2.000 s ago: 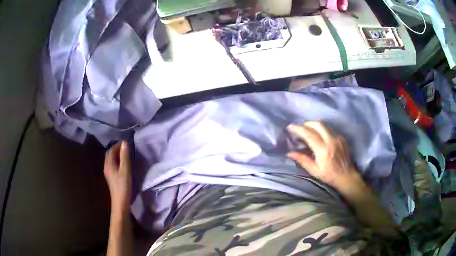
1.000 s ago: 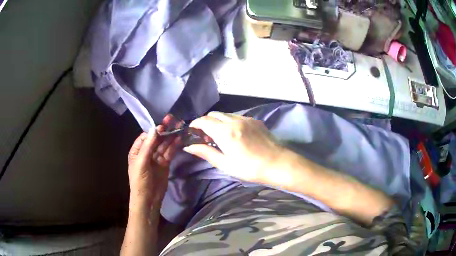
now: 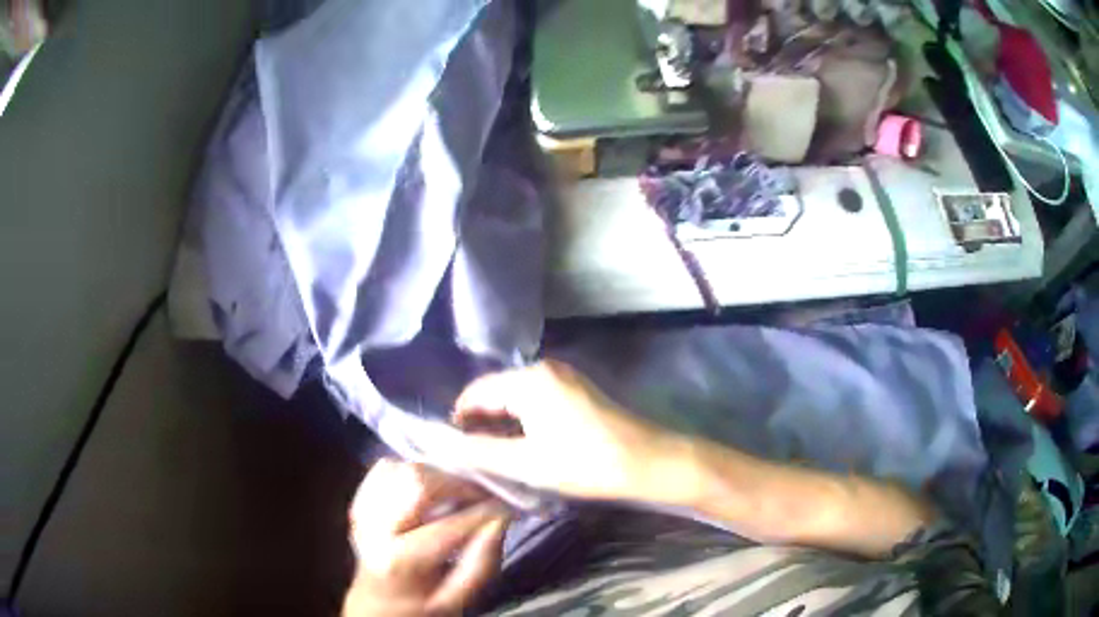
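Observation:
A lavender cloth panel [image 3: 350, 169] hangs from the pile at the left end of the table down to my hands. My left hand [image 3: 422, 536] is closed on its lower edge, fingers curled in. My right hand [image 3: 554, 434] is just above and right of it, fingers bent, pinching the same edge. The inside of my right palm is hidden, so I cannot tell whether it also holds a tool. Another lavender panel [image 3: 807, 410] lies across my lap, under my right forearm.
The white machine table [image 3: 615, 259] runs behind, with thread trimmings [image 3: 723, 193] and a green band [image 3: 888, 229]. The machine's green-grey plate [image 3: 603, 72] and a pink cup [image 3: 899, 136] stand behind. A metallic tray [image 3: 977, 218] and an orange-red box [image 3: 1024, 374] are at right.
Both hands came together at the pile's edge and have drawn cloth down toward the lap. The panel on the pile is pulled out longer. The thin metal item seen between the hands no longer shows.

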